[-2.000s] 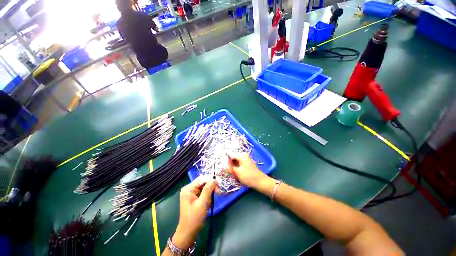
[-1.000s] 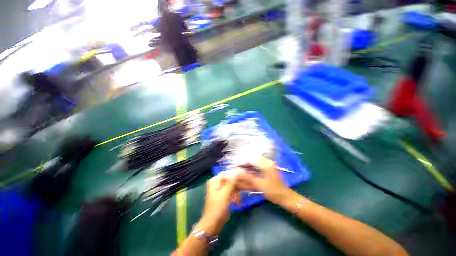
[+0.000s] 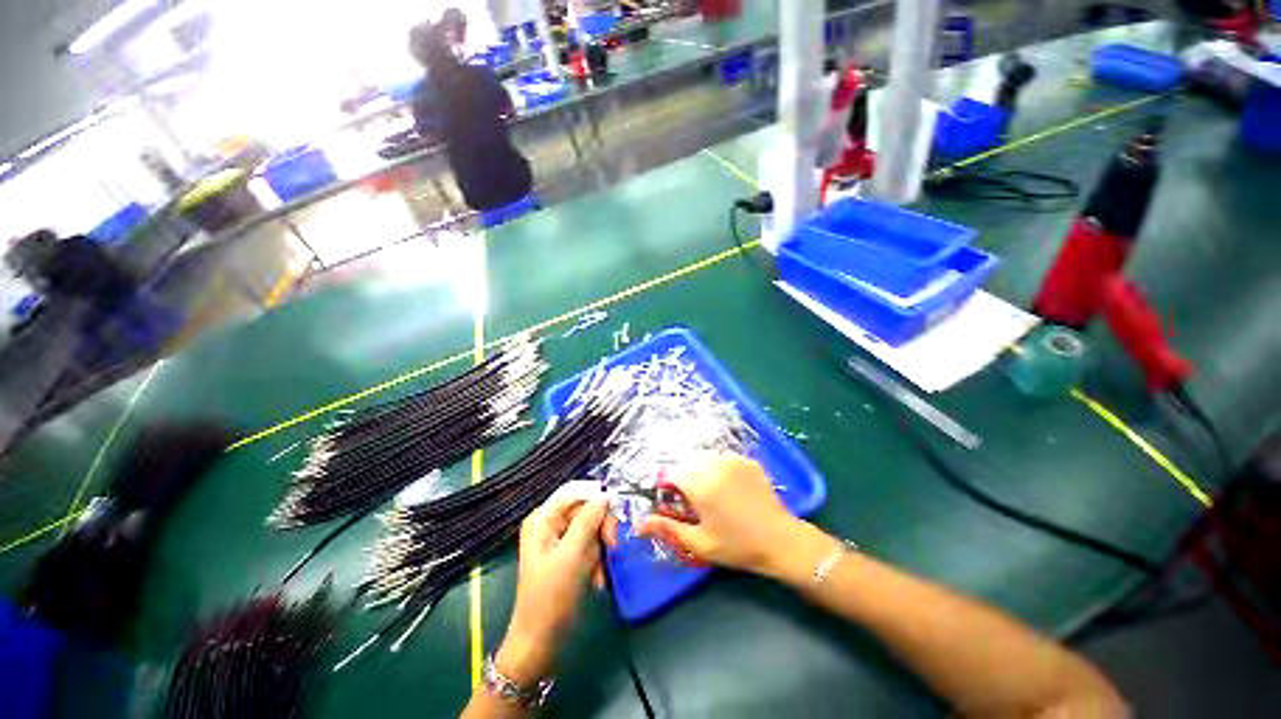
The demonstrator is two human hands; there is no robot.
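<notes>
My left hand [image 3: 562, 541] pinches a thin black cable [image 3: 627, 646], which hangs down toward me over the near side of the tray. My right hand [image 3: 731, 513] holds a small red-handled cutting tool [image 3: 669, 496], its dark tip pointing at the cable end by my left fingertips. Both hands are over the shallow blue tray [image 3: 797, 485]. A pile of short white and silvery bits [image 3: 674, 407] lies in it. A bundle of black cables [image 3: 492, 499] rests with one end on the tray's left rim. The exact contact of tool and cable is too small to tell.
Another pale-ended cable bundle [image 3: 408, 436] lies further left, and darker-ended bundles [image 3: 246, 653] lie near left. Nested blue bins [image 3: 885, 267] stand on white paper, with a steel ruler [image 3: 913, 403], green tape roll [image 3: 1051, 360], red heat gun [image 3: 1089, 267] and black cord [image 3: 1012, 513] at right. People are behind.
The blurred view has cleared and shifted slightly. My hands, close together one second ago, are now slightly apart, and the red handles and hanging cable show clearly.
</notes>
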